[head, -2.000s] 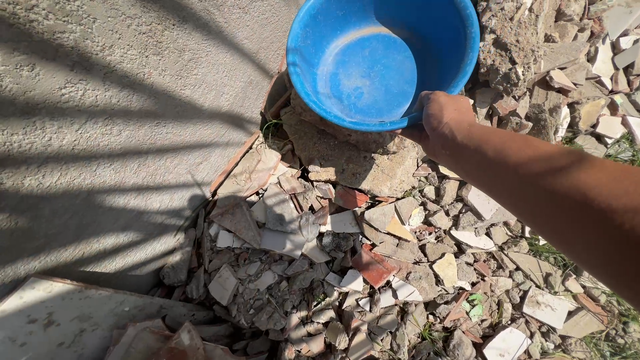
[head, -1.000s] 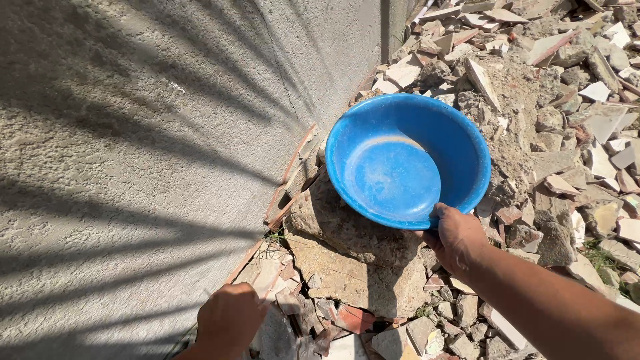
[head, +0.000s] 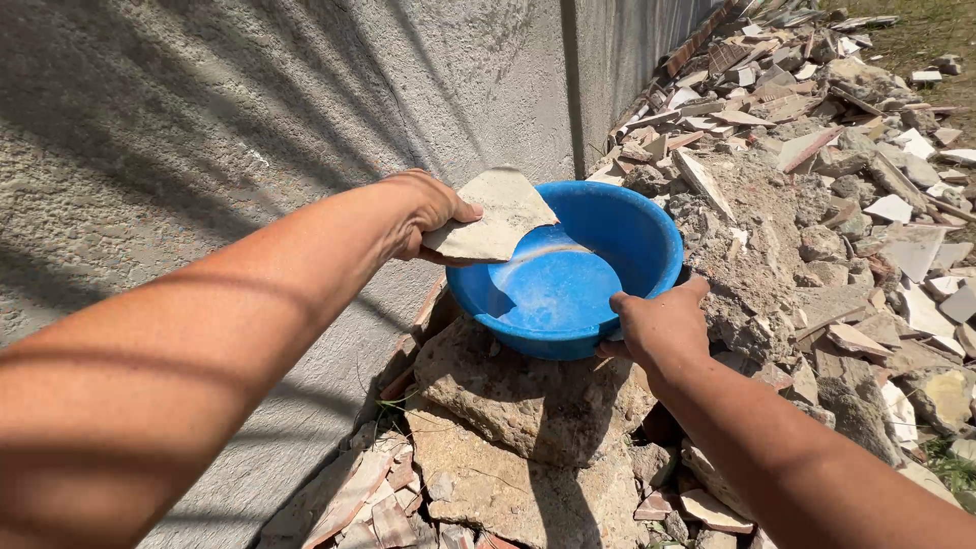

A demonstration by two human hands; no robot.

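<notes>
A blue plastic basin (head: 564,286) rests tilted on or just above a rough concrete chunk (head: 526,396); whether it bears full weight there I cannot tell. My right hand (head: 659,320) grips the basin's near right rim, thumb on the rim and fingers beneath. My left hand (head: 431,217) holds a flat, pale piece of broken tile or mortar (head: 499,217), thumb on top, over the left rim of the basin. That piece casts a shadow on the basin's floor, which has dusty marks and no pieces in it.
A rough plastered wall (head: 305,99) with striped shadows stands at the left. Broken tile and concrete rubble (head: 839,252) spreads along the right and up to the back. More tile shards (head: 374,496) lie at the wall's foot, and grass (head: 945,465) shows at the right.
My left hand, out of view at first and then low by the wall, is now over the basin's left rim with a pale flat piece in it. The view has swung toward the wall's far end.
</notes>
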